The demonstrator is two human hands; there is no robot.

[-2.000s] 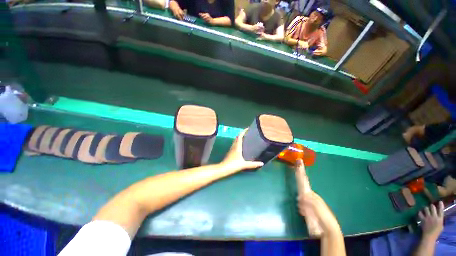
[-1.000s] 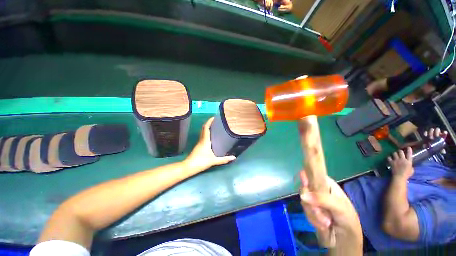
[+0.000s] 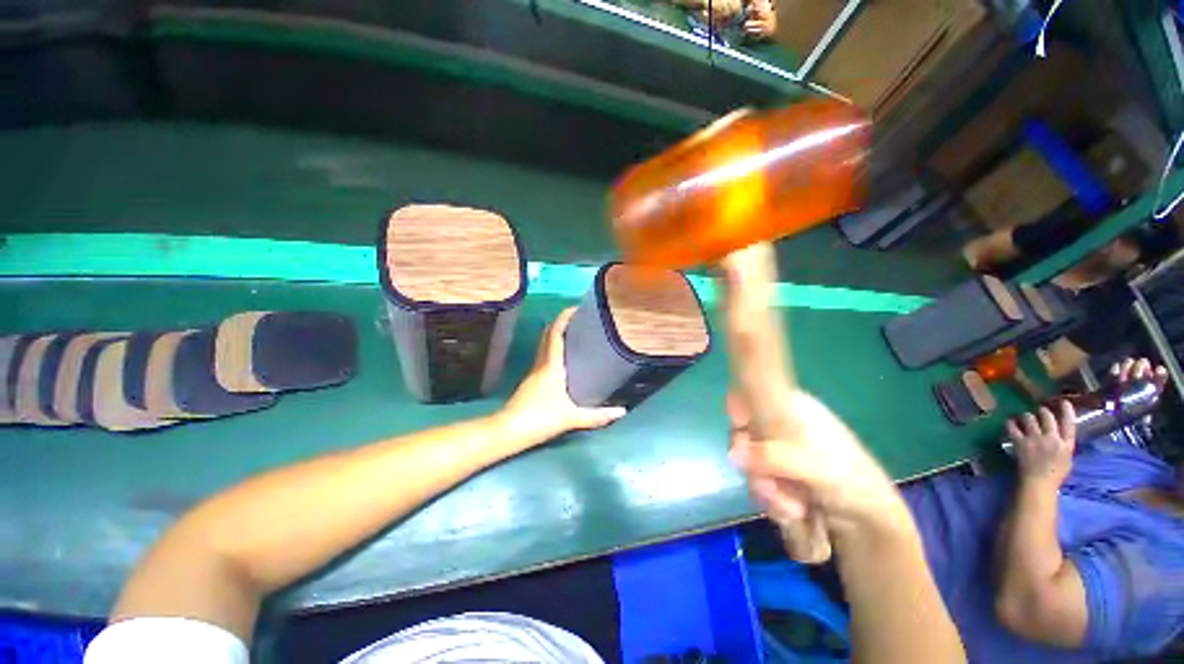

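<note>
A grey speaker (image 3: 605, 353) with a wood-grain top panel (image 3: 656, 310) stands slightly turned on the green bench. My left hand (image 3: 552, 389) grips its lower left side. My right hand (image 3: 812, 467) holds a mallet by its wooden handle; the translucent orange mallet head (image 3: 743, 184) is raised above the speaker's top, slightly blurred. A second speaker (image 3: 455, 340) with a wood-grain top stands upright to the left, untouched. An overlapping row of top panels (image 3: 195, 370), brown and dark, lies at the left.
A person in blue (image 3: 1078, 545) sits at the right, hands on a dark speaker. More speakers (image 3: 954, 320) lie beyond, near small panels (image 3: 963, 397) and another orange mallet head (image 3: 997, 365). A blue bin (image 3: 669, 603) is below the bench's front edge.
The mallet has gone from beside the speaker to raised, then swung left over the speaker's top. My left hand has kept its grip. The view has tilted and shifted.
</note>
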